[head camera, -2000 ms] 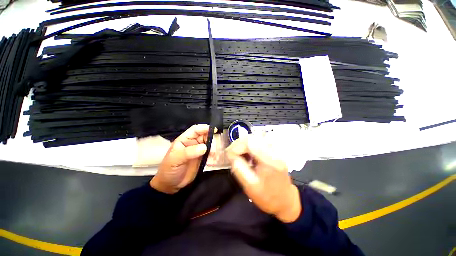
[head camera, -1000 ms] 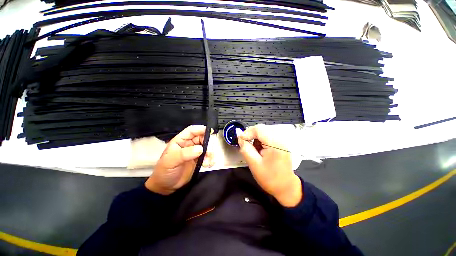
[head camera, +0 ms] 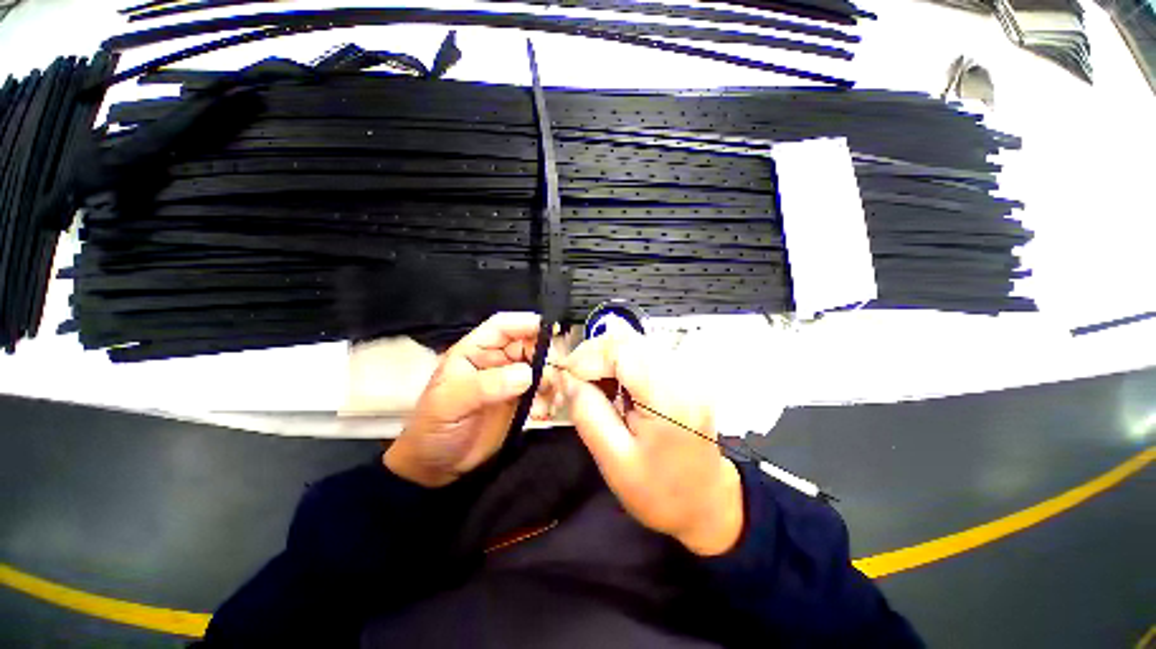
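My left hand (head camera: 463, 399) holds a narrow black leather strap (head camera: 548, 203) between thumb and fingers. The strap runs up and away across the pile of black punched straps (head camera: 672, 216). My right hand (head camera: 666, 444) pinches a thin dark applicator (head camera: 685, 426) with a whitish far end; its tip is at the strap beside my left fingertips. Whether the tip touches the strap is hard to tell. The small round dark paint pot (head camera: 614, 320) stands just beyond my right hand, which partly covers it.
A white card (head camera: 825, 228) lies on the pile's right part. Crumpled black material (head camera: 387, 58) lies at upper left. More straps (head camera: 38, 190) lie at far left and beyond the pile. Pale paper (head camera: 380, 378) is at the near table edge.
My right hand has moved from the pot back to the strap, bringing the applicator tip to it. My left hand keeps its hold on the strap.
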